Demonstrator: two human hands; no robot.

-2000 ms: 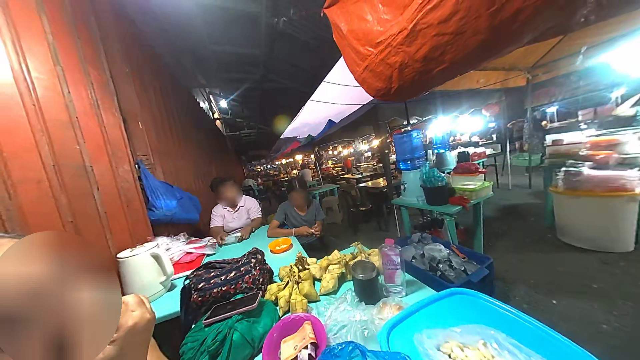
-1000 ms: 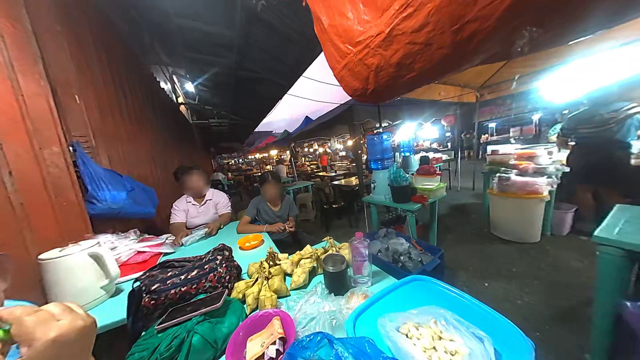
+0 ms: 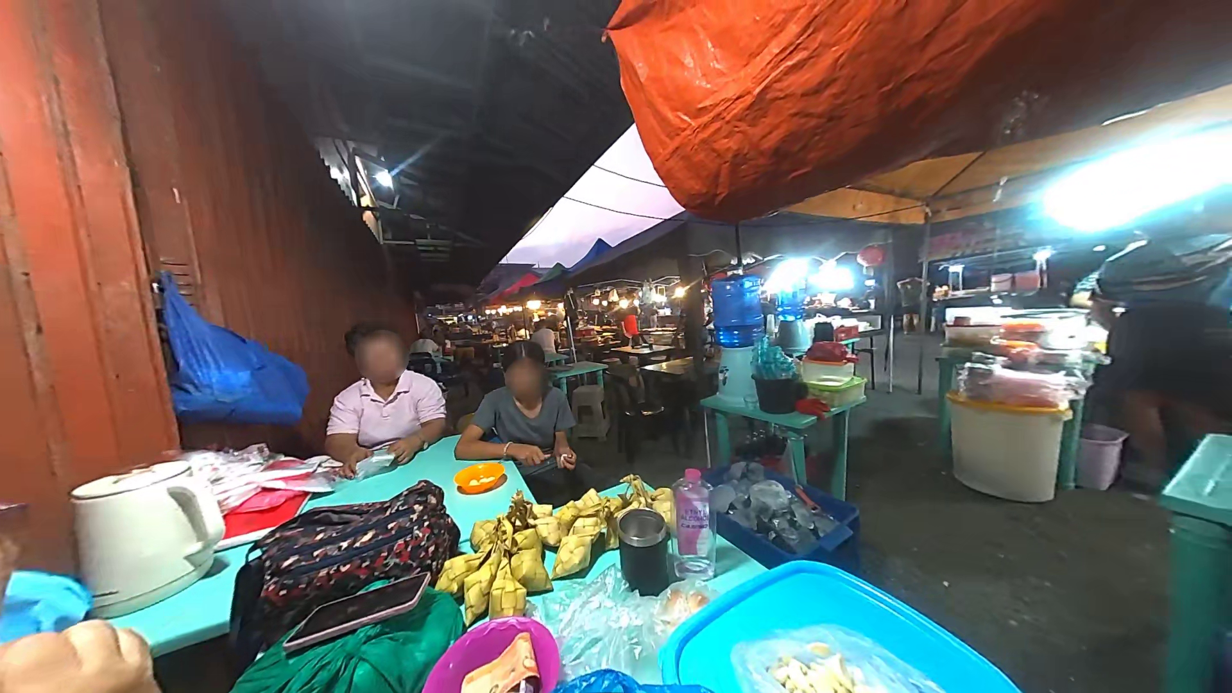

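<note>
Neither my left hand nor my right hand can be made out. A partly cropped hand (image 3: 77, 659) at the lower left edge seems to belong to a person close beside me; what it holds is hidden. Yellow woven-leaf pouches (image 3: 529, 568) lie on the turquoise table (image 3: 375, 496), beside a dark tumbler (image 3: 643, 558) and a clear bottle with a pink cap (image 3: 693, 529). Nearer are a magenta bowl (image 3: 443, 664) with banknotes, a blue plastic tub (image 3: 905, 626) with a bag of pale peeled pieces, and a phone (image 3: 361, 611) on a green bag (image 3: 414, 640).
A white electric kettle (image 3: 140, 544) and patterned bag (image 3: 356, 539) occupy the left side. Two people (image 3: 385, 414) sit across the table, near an orange bowl (image 3: 479, 478). A blue crate (image 3: 847, 525) stands beyond the tub. Another person (image 3: 1165, 337) stands at right.
The view has swung right. The cropped hand, raised at the left two seconds ago, is now lower at the frame's edge. The tabletop things keep their arrangement.
</note>
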